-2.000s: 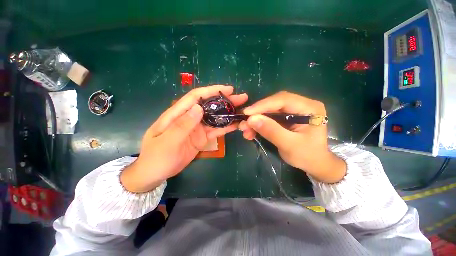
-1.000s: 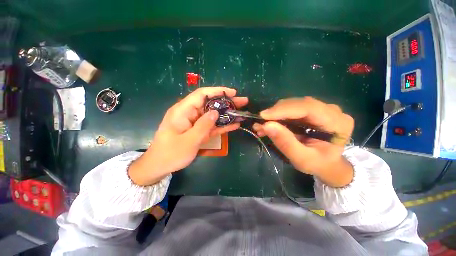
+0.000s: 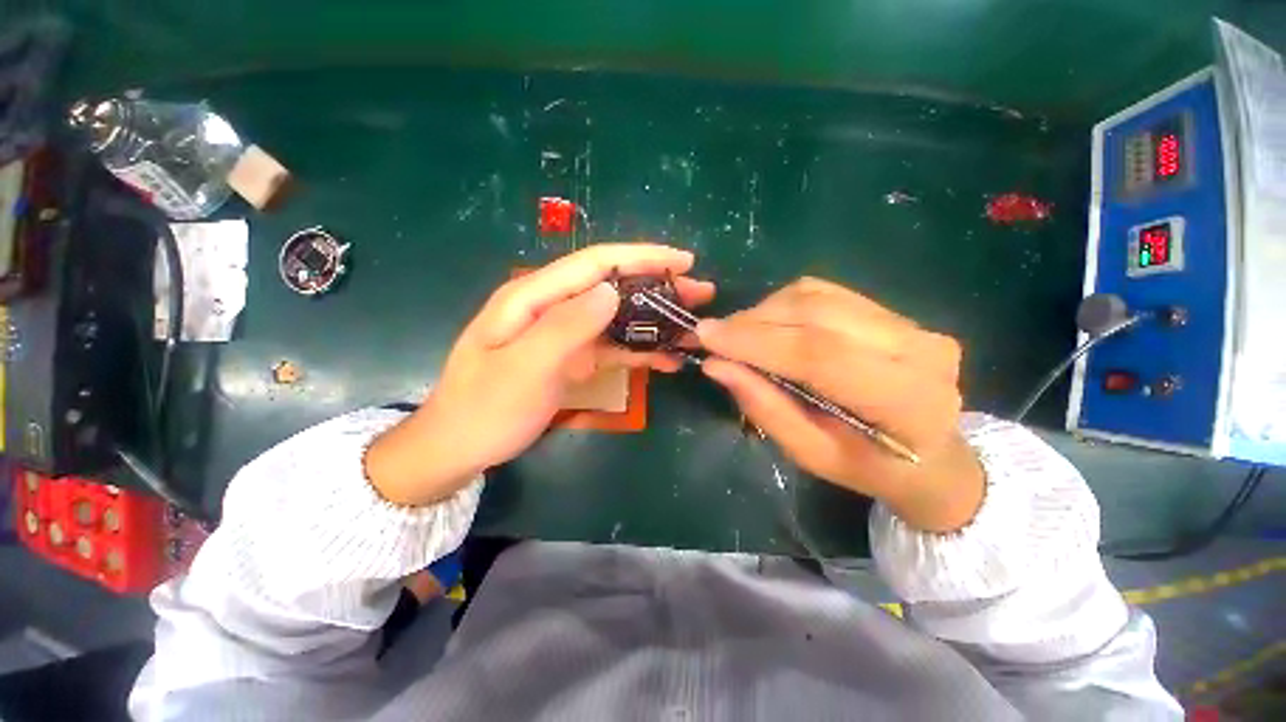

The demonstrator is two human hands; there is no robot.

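Observation:
My left hand [image 3: 519, 364] holds a small dark round unit [image 3: 645, 333] with short prongs at its upper edge, between thumb and fingers. My right hand [image 3: 843, 384] grips slim tweezers [image 3: 825, 404] like a pen. The silvery tips lie over the unit's face; I cannot tell if they hold anything. Below my left hand, an orange-framed plate [image 3: 615, 420] shows in part; my hand covers the rest. A second round unit [image 3: 313, 261] with a metal rim lies on the green mat to the left.
A blue control box [image 3: 1159, 282] stands at the right, with a cable. A small red piece [image 3: 557, 215] lies above my left hand; a flat red piece [image 3: 1018, 209] near the box. A clear bottle [image 3: 162, 153], tan block [image 3: 258, 178], white paper [image 3: 212, 279] and red tray [image 3: 90, 529] are at the left.
The tweezers have turned in my right hand: the rear end now points down to the right and the tips come from the upper left. My left hand still holds the unit. The view has shifted slightly.

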